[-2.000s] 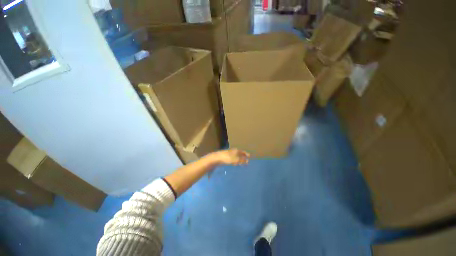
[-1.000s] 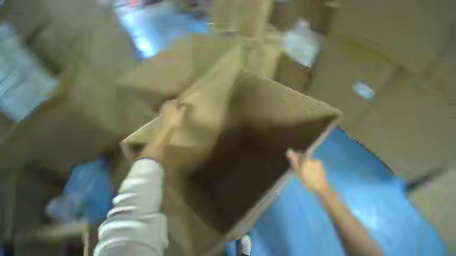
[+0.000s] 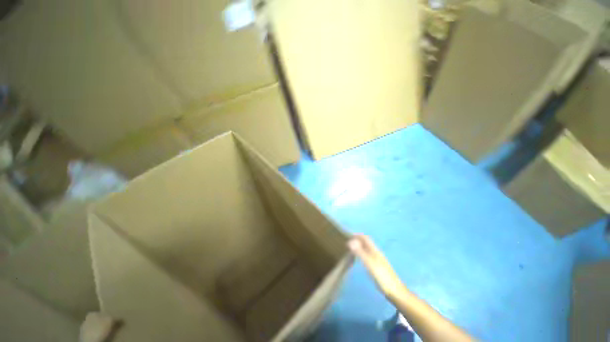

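A large brown open-top carton [image 3: 180, 194] is in front of me at the lower left, tilted in view. Its inside looks empty, though its bottom is dark. My right hand [image 3: 366, 252] grips the carton's right corner at the rim. My left hand [image 3: 99, 327] is at the carton's near left side, cut off by the bottom edge of the picture; only part of it shows, against the cardboard wall.
Blue floor [image 3: 428, 220] lies to the right. A tall carton [image 3: 354, 73] stands at the top centre. More cartons [image 3: 501, 73] stand at the right, and large cartons [image 3: 160, 60] stand behind at the left. Clear plastic [image 3: 93, 179] lies at the left. My shoe shows at the bottom.
The view has turned to the right, with the carton still in front of me. My right hand now holds the carton's corner. My left hand has moved to the lower left of the picture.
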